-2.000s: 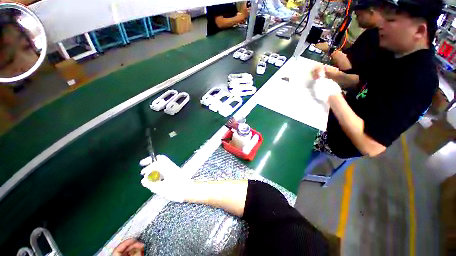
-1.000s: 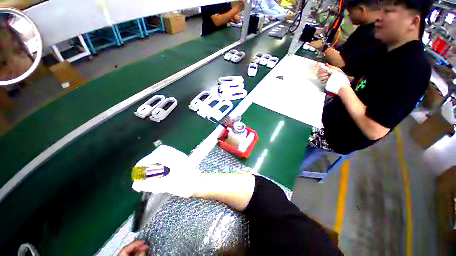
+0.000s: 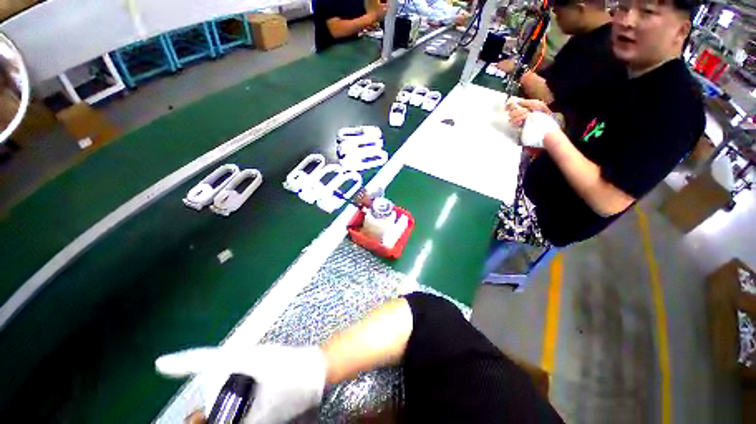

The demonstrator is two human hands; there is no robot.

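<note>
My right hand (image 3: 269, 383), in a white glove, is low in the view over the near edge of the bench. It grips a glossy black tool (image 3: 232, 401); the tool's lower end is cut off by the frame, so its kind is unclear. The index finger points left. A sliver of my bare left hand (image 3: 196, 417) shows at the bottom edge beside the tool; its fingers are cut off and hidden. Two white looped housings (image 3: 239, 192) lie side by side on the green conveyor belt (image 3: 149, 273). A cluster of several more (image 3: 340, 190) lies further up the belt.
A red bin (image 3: 386, 248) with a bottle (image 3: 381, 209) stands at the edge of the bubble wrap (image 3: 331, 277). Beyond lie a green surface (image 3: 448, 232) and a white sheet (image 3: 452, 153). A seated person (image 3: 613, 124) works at right. More housings (image 3: 398, 113) lie far up the belt.
My right hand has come down and nearer with the tool, whose yellow end no longer shows. The view has shifted, so the housings and the red bin appear further left. Less of my left hand shows.
</note>
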